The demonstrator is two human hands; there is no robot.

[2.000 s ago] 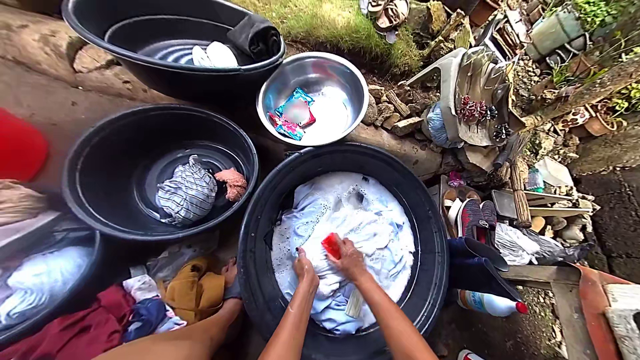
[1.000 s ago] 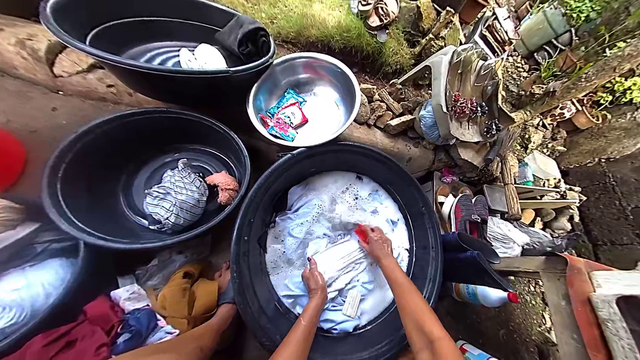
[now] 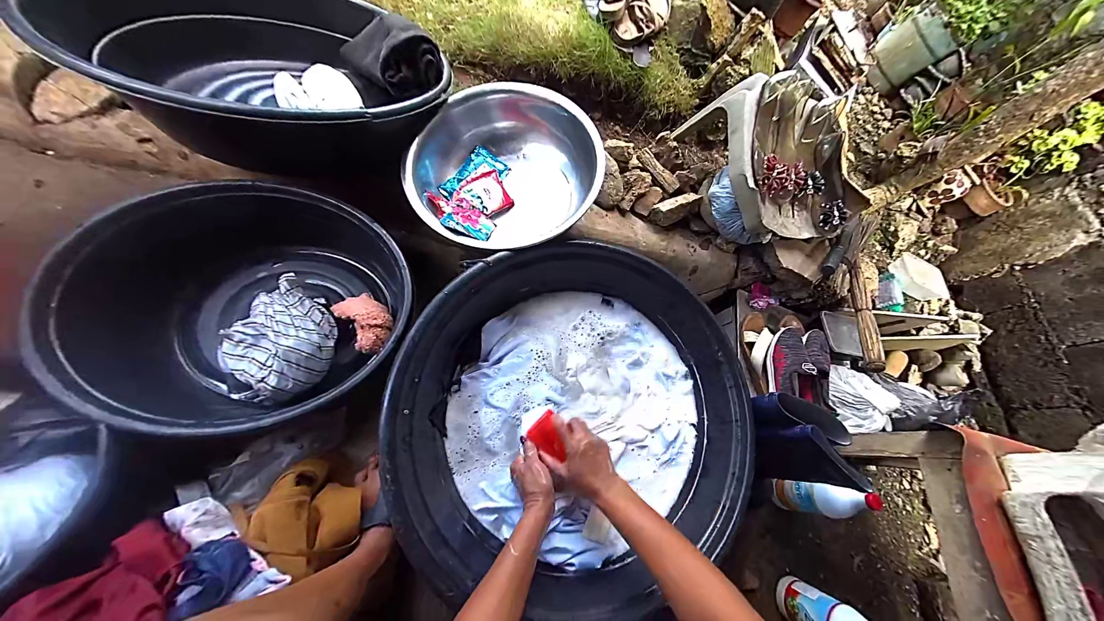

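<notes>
A black plastic tub (image 3: 727,414) holds wet white and pale blue cloth (image 3: 509,371) under suds. Over its middle, my right hand (image 3: 582,457) grips a red brush or scrubber (image 3: 547,435); which of the two cannot be told. My left hand (image 3: 532,476) is just left of it, its fingers bent against the red thing's lower edge and the cloth; whether they pinch any fabric is hidden. A pale bar-shaped thing (image 3: 597,524) lies on the cloth below my right wrist.
A steel basin (image 3: 414,164) with detergent packets (image 3: 474,194) stands behind the tub. Left are black basins (image 3: 52,285) with clothes and a clothes pile (image 3: 302,517). Right are shoes (image 3: 789,358), dark rubber boots (image 3: 802,440) and bottles (image 3: 819,498).
My hands have come together over the cloth; one second ago they were apart, with the red thing in my right hand. The white fabric stretched between them then is no longer spread out.
</notes>
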